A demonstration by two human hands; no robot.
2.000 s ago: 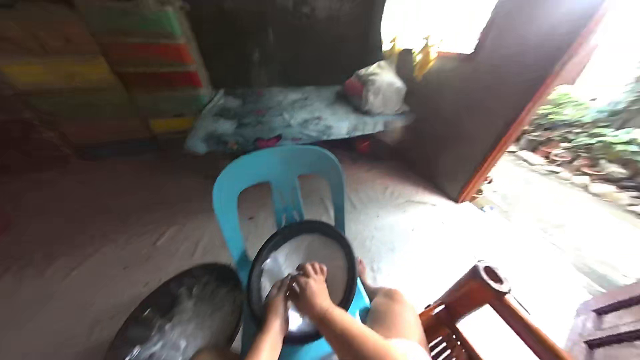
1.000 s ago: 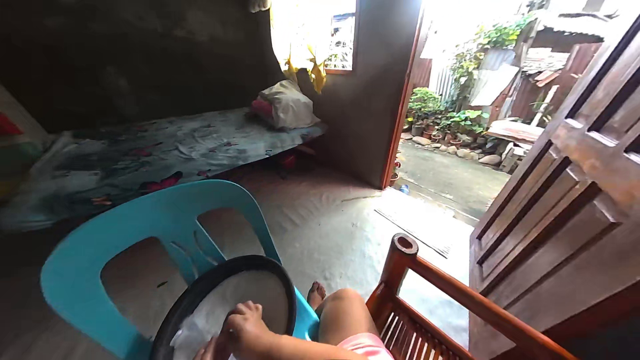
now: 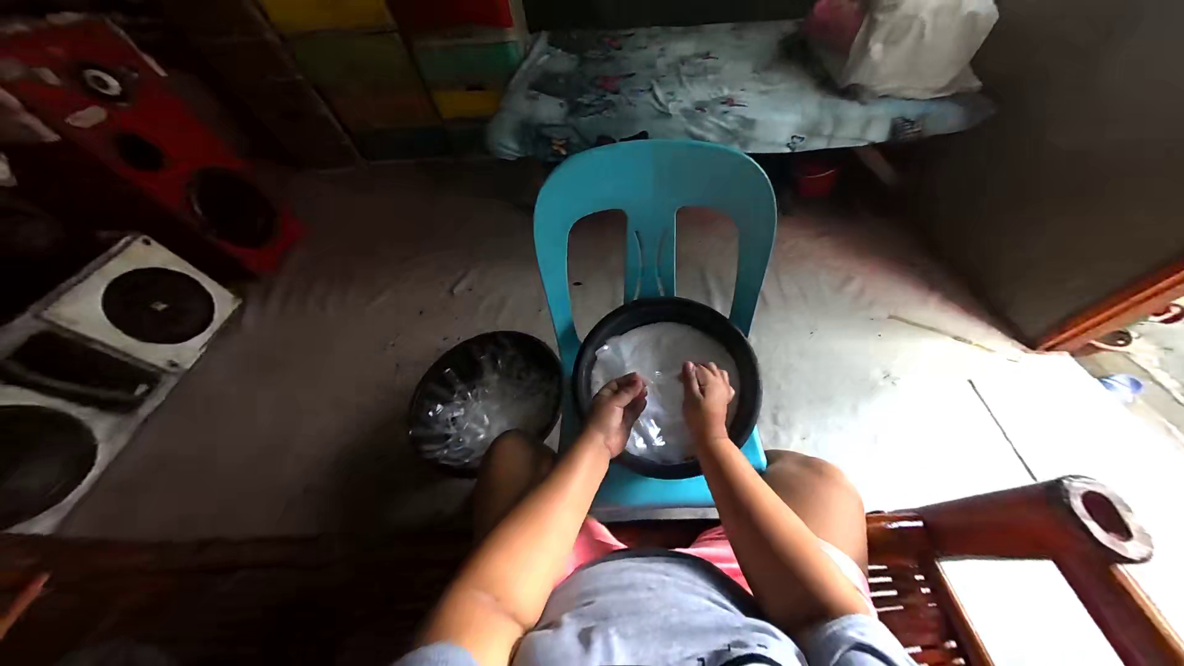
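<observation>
A round black basin with whitish contents, liquid or powder, rests on the seat of a teal plastic chair before my knees. My left hand is over the basin's left half, fingers curled near a clear plastic piece; whether it pinches the plastic cannot be told. My right hand lies over the right half, fingers pointing down at the whitish contents. A second black basin, holding clear plastic pieces or bags, stands low to the left of the chair.
Speakers stand at the left. Behind the chair is a low bed with a patterned cover and a whitish bag. A wooden armrest is at my right, near a doorway edge.
The view has swung back left and down from the doorway. My hands, together in the earliest frame, are now apart over the basin.
</observation>
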